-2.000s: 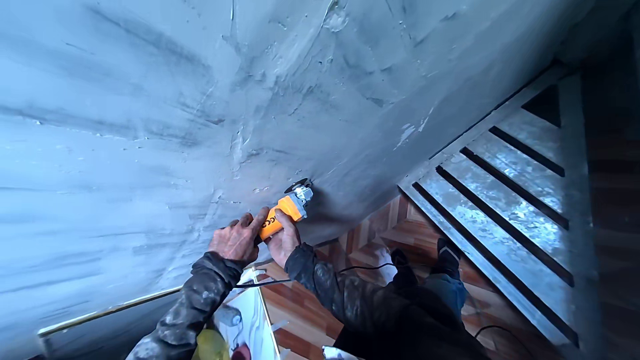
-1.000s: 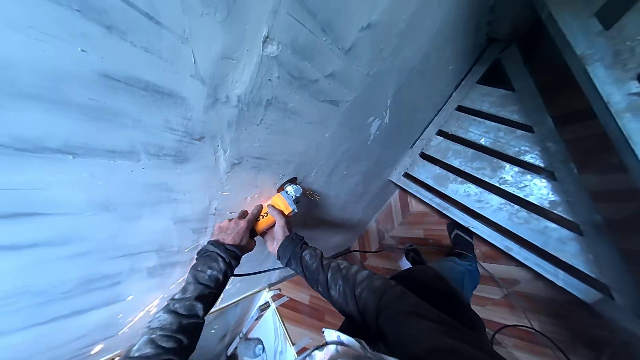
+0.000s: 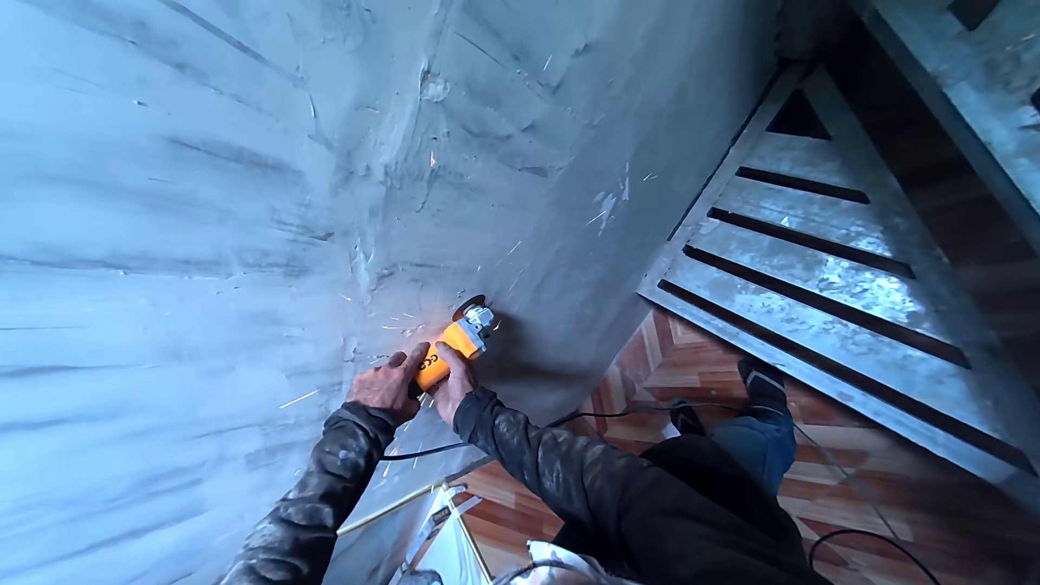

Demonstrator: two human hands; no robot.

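Note:
An orange angle grinder is held in both hands low against a grey plastered wall. My left hand wraps the rear of its body, and my right hand grips the body closer to the metal gear head. The dark disc meets the wall at its edge, and sparks fly around it and down past my left forearm. A black cord runs below my hands. My fingers hide part of the grinder's body.
At right a grey slatted metal structure rests beside the wall. My feet stand on the wood-patterned floor, where the cable trails. A framed panel and white sheeting lie at the bottom.
Sparks, not visible two seconds ago, now spray from the grinder's disc. Both hands keep their hold on the tool. The view has shifted, showing more of the metal structure at right.

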